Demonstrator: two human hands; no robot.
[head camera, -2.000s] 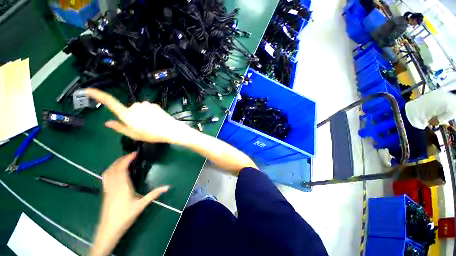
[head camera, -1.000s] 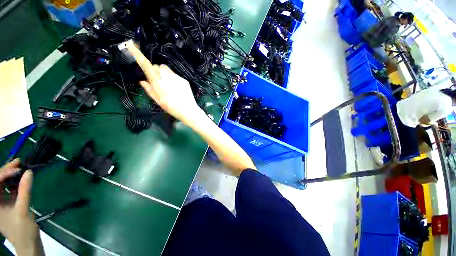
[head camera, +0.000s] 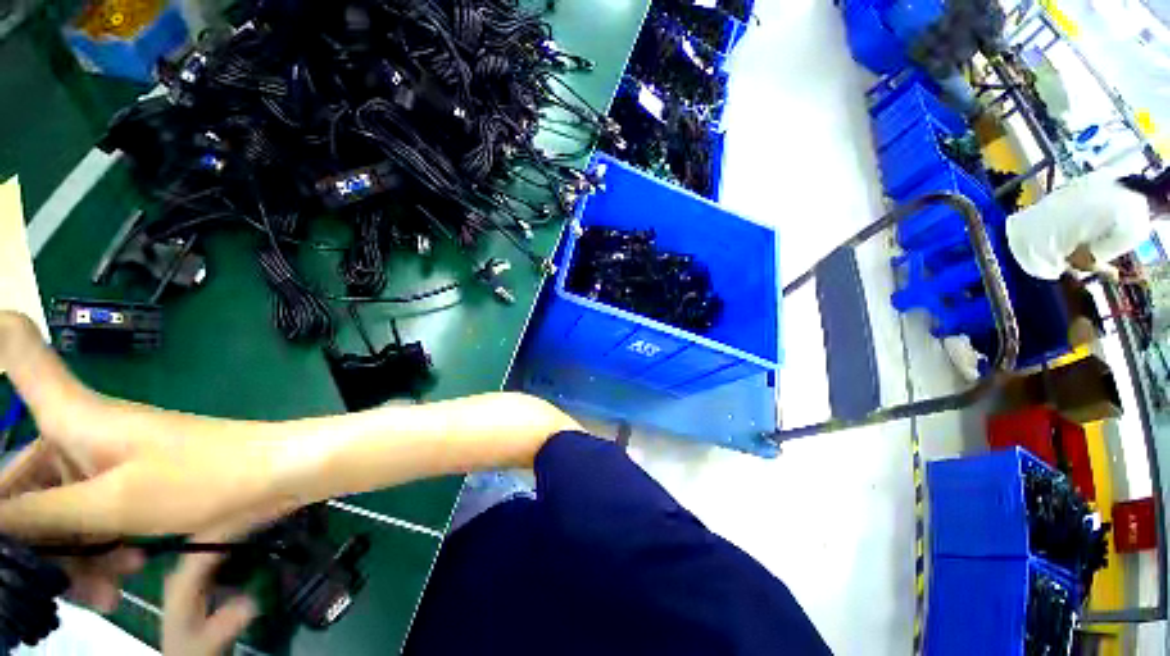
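Note:
My right hand (head camera: 90, 468) reaches across the left of the mat, its fingers blurred and partly cut off by the left edge; what it may hold is hidden. My left hand (head camera: 199, 609) is low at the left, blurred and partly hidden under the right hand; its grip is unclear. A black module (head camera: 314, 583) lies beside the left fingers, with a black cable running left under my right hand. A folded black cable bundle (head camera: 23, 596) shows at the bottom left edge. A black bracket-like piece (head camera: 381, 368) lies on the green mat (head camera: 436, 327).
A large heap of black cables (head camera: 385, 109) covers the far mat. A module with a blue socket (head camera: 105, 323) lies at left, near yellowish paper (head camera: 16, 250). A blue bin (head camera: 667, 346) with black parts stands beside the bench. A person (head camera: 1071, 231) is at far right.
My right hand has moved from the cable heap down to the left edge. My left hand has moved right, beside the module. The view has shifted, and the bracket-like piece lies uncovered.

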